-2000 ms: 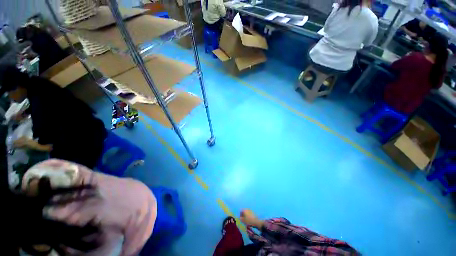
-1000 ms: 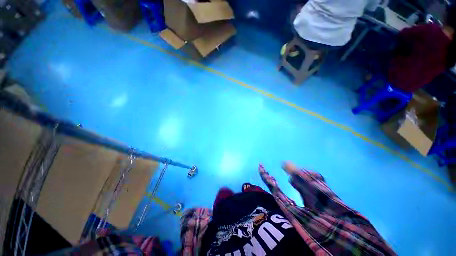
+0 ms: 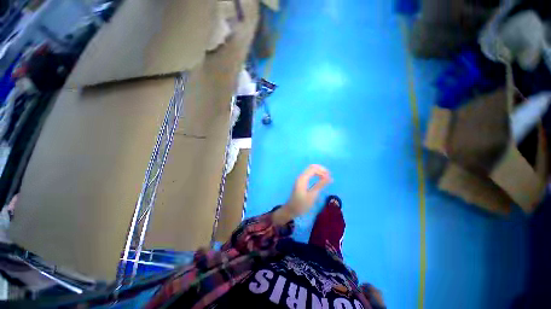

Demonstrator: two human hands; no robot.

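Note:
My left hand [image 3: 309, 186] is in front of my body over the blue floor, at the end of a plaid sleeve. Its fingers are curled with a gap between thumb and finger, and no object shows in it. My right hand is not visible; a small blurred patch shows at the lower edge beside my shirt. The wire shelving trolley [image 3: 152, 175] stands close on my left, beside my left arm. Its brown cardboard liner [image 3: 84, 163] shows large and near. White pieces [image 3: 232, 158] show at the trolley's right side, too blurred to name.
The blue floor [image 3: 338, 108] runs ahead, with a yellow line [image 3: 417, 157] on the right. An open cardboard carton [image 3: 477, 130] stands on the right, with a blue stool [image 3: 462, 78] behind it. A trolley caster [image 3: 266, 119] sticks out ahead on the left. Blurred things line the far left.
The view has swung left along the aisle. The trolley is now larger and beside me, and the carton is nearer on the right. The seated people on the right have left the view.

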